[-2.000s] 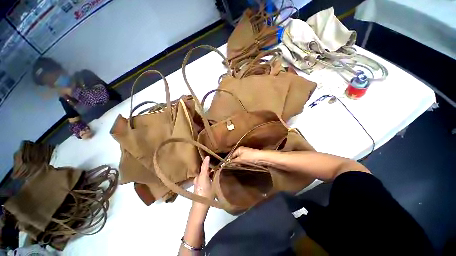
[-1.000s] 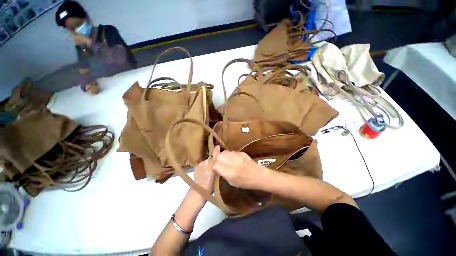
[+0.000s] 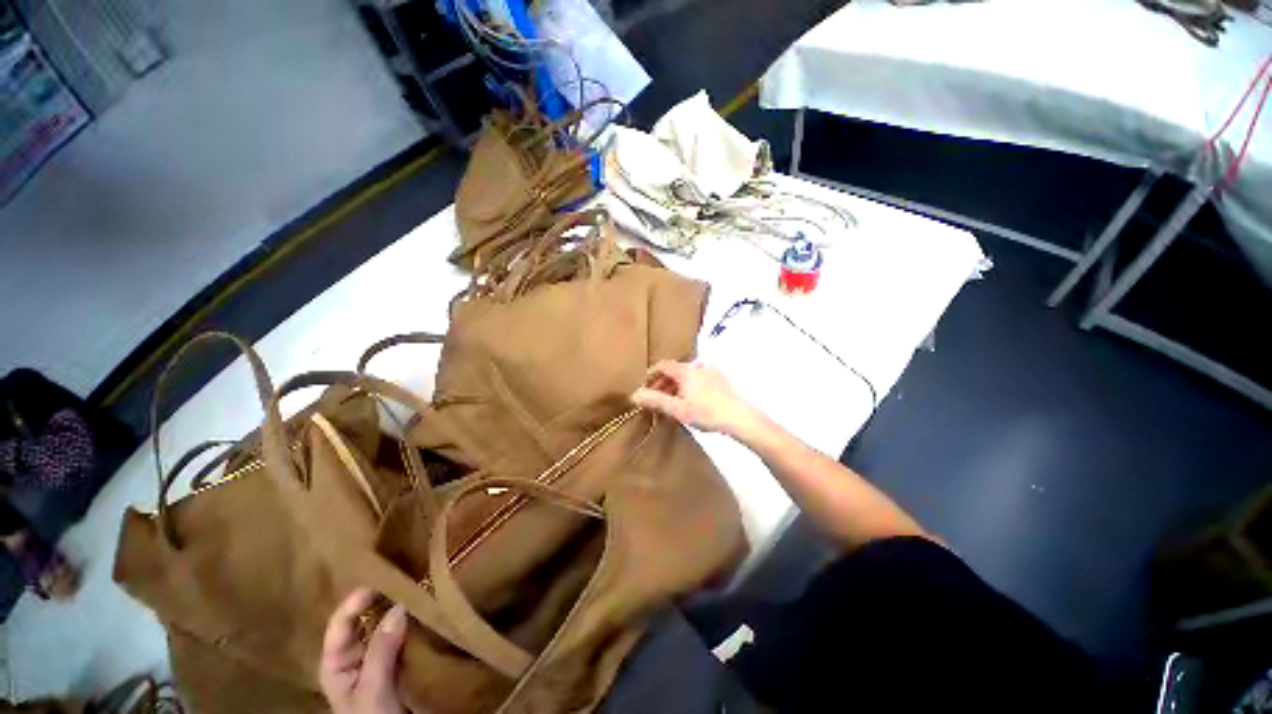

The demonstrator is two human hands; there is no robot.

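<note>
A brown tote bag (image 3: 656, 523) lies at the table's near edge, its pale gold zipper (image 3: 537, 484) running straight between my hands. My right hand (image 3: 684, 398) pinches the far right end of the zipper. My left hand (image 3: 366, 653) holds the bag at the near left end of the mouth, partly behind the brown fabric; its fingertips are partly hidden. A long handle arches over the mouth. Another brown tote (image 3: 230, 558) stands at the left with its handle up.
More brown bags (image 3: 558, 328) lie beyond, then cream bags (image 3: 684, 168) and a red can (image 3: 799, 265) with a black cord (image 3: 816, 342) on the white table (image 3: 907, 265). A person's arm and hand (image 3: 49, 569) show at the left edge. A second white table (image 3: 893, 70) stands at upper right.
My hands have moved apart from the middle of the bag mouth, the right one to the zipper's far end. The mouth is now drawn straight and narrower. The view has turned right.
</note>
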